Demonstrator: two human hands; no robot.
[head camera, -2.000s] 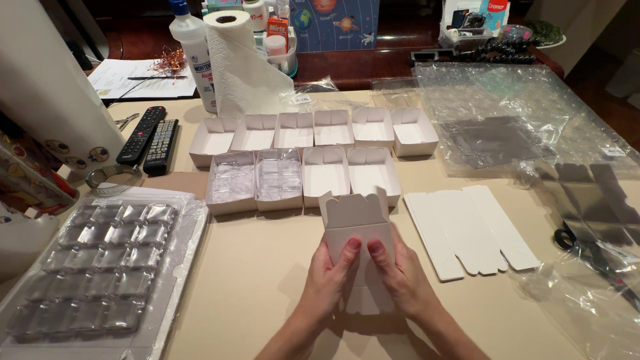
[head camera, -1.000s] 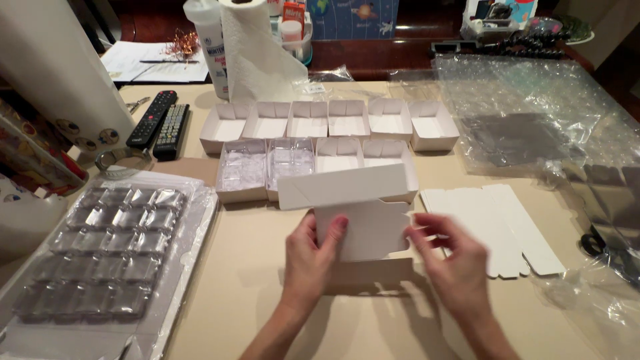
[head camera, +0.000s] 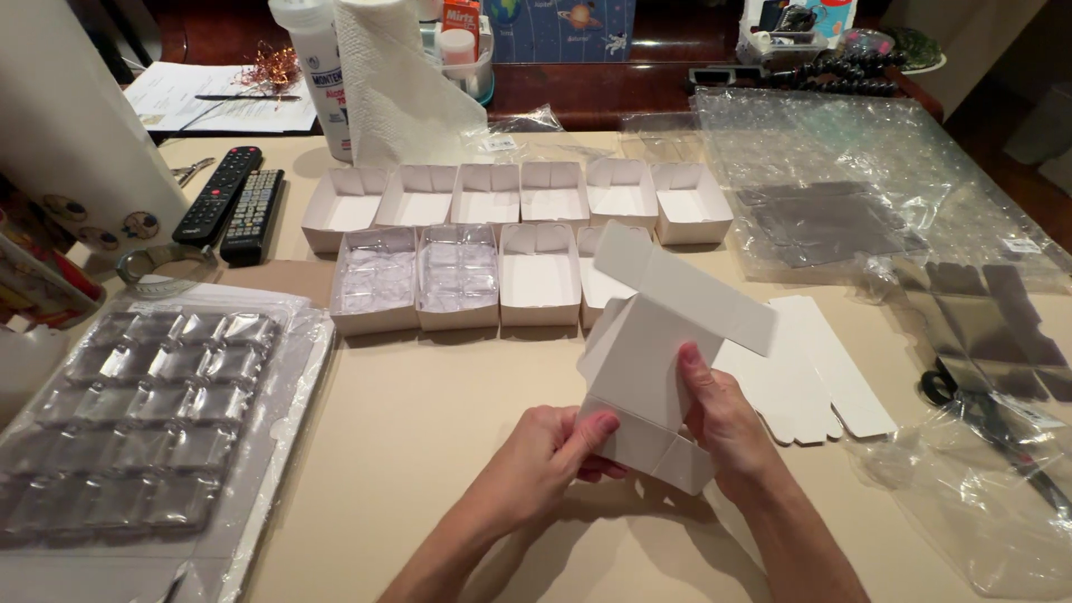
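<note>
Both hands hold a partly folded white cardboard box blank (head camera: 645, 352), tilted above the table, its flaps standing out. My left hand (head camera: 557, 452) pinches its lower left corner, thumb on top. My right hand (head camera: 720, 419) grips the right side, thumb on the face. Behind it stand two rows of small open white boxes (head camera: 540, 289); the blank partly hides one in the front row. Two front boxes at the left hold clear plastic inserts (head camera: 459, 268). Flat white blanks (head camera: 804, 368) lie just right of my right hand.
Clear plastic trays (head camera: 142, 419) lie at left, near two remote controls (head camera: 251, 218). A paper towel roll (head camera: 402, 92) and a white bottle (head camera: 318, 84) stand behind the boxes. At right are bubble wrap (head camera: 837, 126), dark-tinted folded sheets (head camera: 988, 327), scissors (head camera: 1005, 435) and clear plastic bags (head camera: 946, 519).
The box blank, upright between both hands two seconds ago, has been turned and now tilts with its flaps spread. My right hand, apart from its face a second ago, now grips its right side.
</note>
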